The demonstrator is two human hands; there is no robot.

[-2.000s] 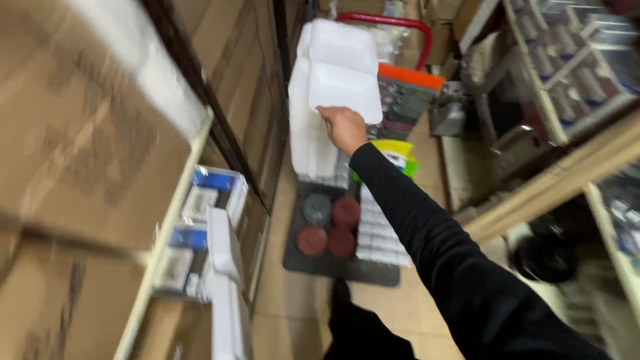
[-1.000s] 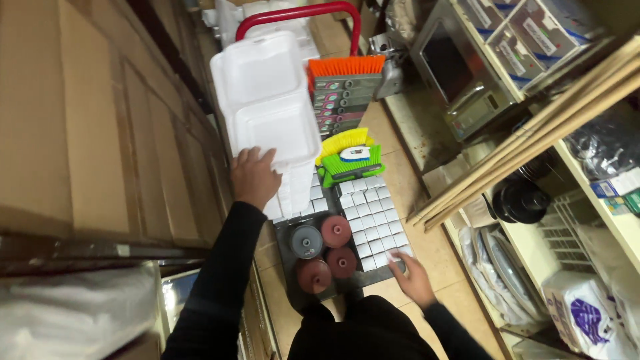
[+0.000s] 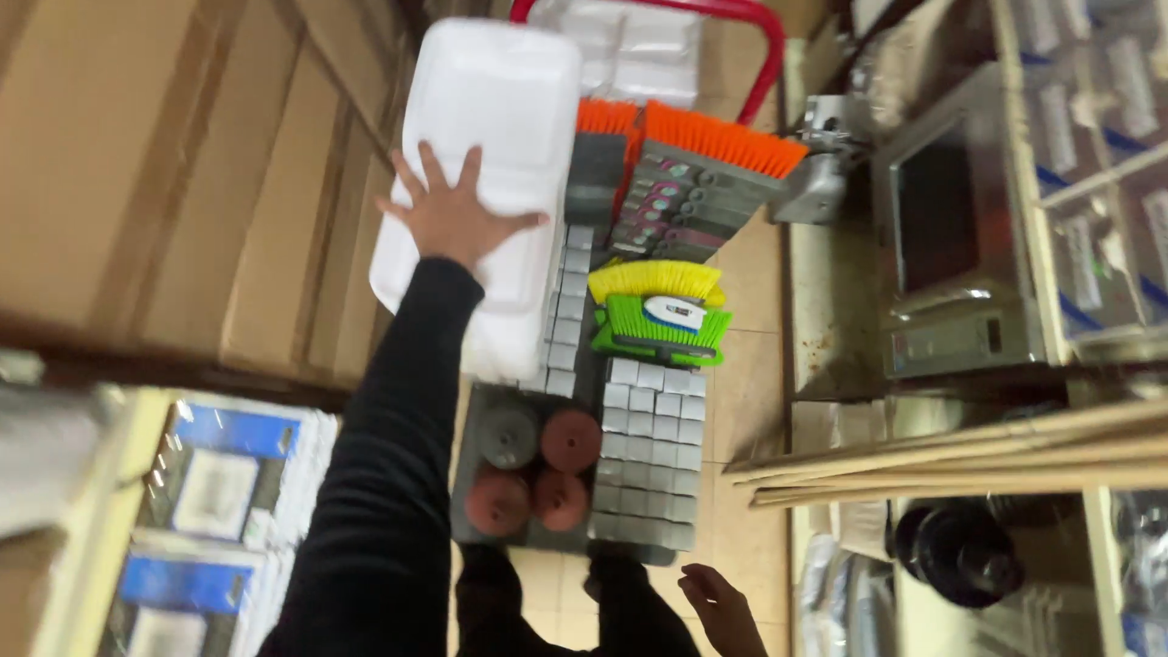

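Observation:
My left hand lies with fingers spread on top of a stack of white foam food containers. The stack rests on a dark platform cart with a red handle. My right hand hangs near the cart's lower right corner, with nothing seen in it. Brown-red round plungers or discs and a grey one sit by small white boxes. Farther up are green brush heads, a yellow one and orange-bristled broom heads.
Cardboard boxes line the left side, above blue-and-white packages. At right are a microwave oven, packets on a shelf, long wooden strips jutting toward the aisle, and black round items. Tiled floor shows beside the cart.
The raised container lid seen one second ago now lies out of sight, and the top looks flat. My left hand has moved farther up the stack. The view has shifted.

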